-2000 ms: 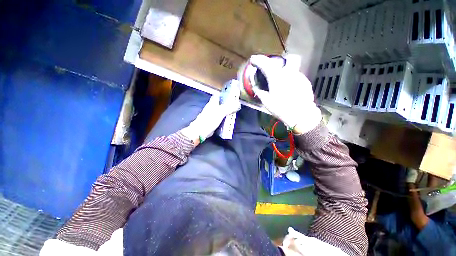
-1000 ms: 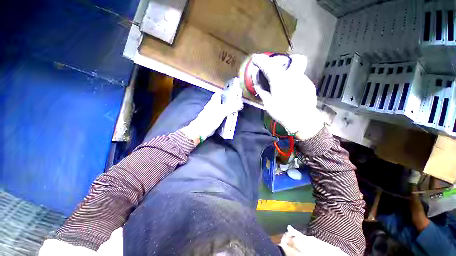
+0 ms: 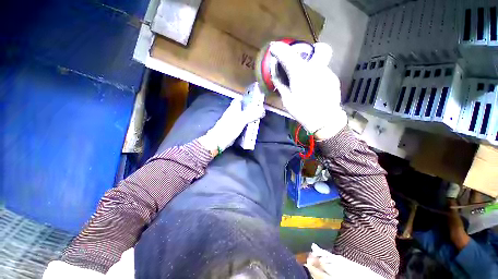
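Observation:
My left hand, in a white glove, grips a narrow pale sheet-metal bracket over my lap at the bench edge. The bracket stands roughly lengthwise, its ends showing above and below my fingers. My right hand, also in a white glove, is closed over the sander. The sander's red rim and dark body show at the left of the hand. Its pad side faces the upper end of the bracket, very close to it; I cannot tell whether they touch.
A cardboard sheet lies on the bench, with a flat metal plate and a thin dark tool. Slotted metal parts stand at right. An orange-red hose hangs above a blue bin. Another person's arm shows lower right.
My right hand and the sander have moved up and slightly left, toward the bracket's upper end. My left hand and the bracket have barely moved.

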